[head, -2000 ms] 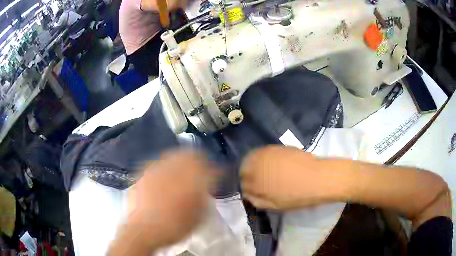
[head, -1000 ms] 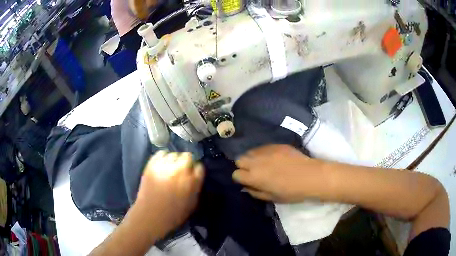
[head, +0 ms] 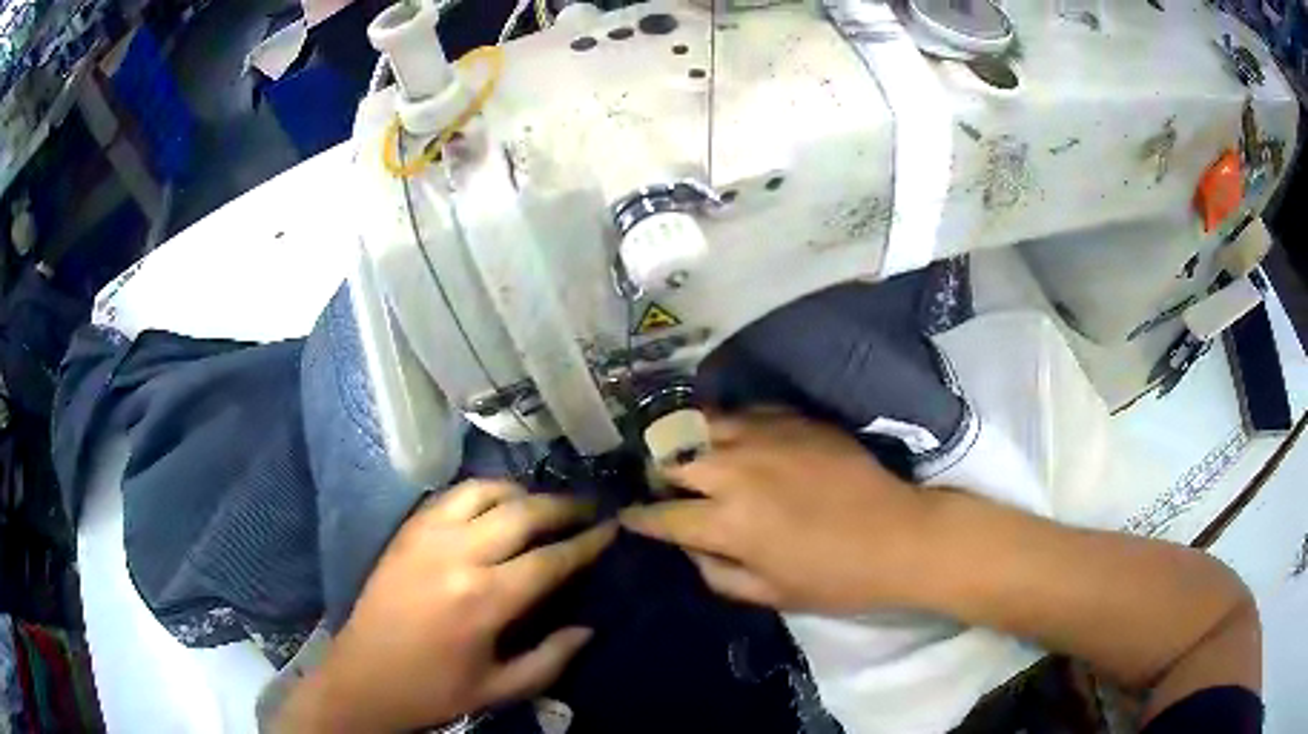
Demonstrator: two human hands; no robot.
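Charcoal trousers (head: 215,480) lie under the machine head, part trailing left and part through the arm's opening. A black-navy piece (head: 660,645) lies in front of the needle area. My left hand (head: 466,588) rests on it, fingers spread and pointing to the needle area. My right hand (head: 782,509) presses the cloth from the right, fingertips nearly meeting the left ones. White pocketing (head: 897,667) hangs below my right forearm. The off-white sewing machine (head: 775,144) stands over the work. Its needle and foot are hidden or too dark to tell.
A cream knob (head: 674,435) sits beside my right fingers. A flat black rectangle, perhaps a phone (head: 1259,366), lies at the table's right side. Ruler-like marks (head: 1191,480) are on the white table (head: 237,273). Red and green pieces (head: 50,681) are at the lower left.
The view has come closer to the machine. My left hand has gone from a closed, raised pose to fingers spread on the dark cloth. My right hand has moved in by the cream knob.
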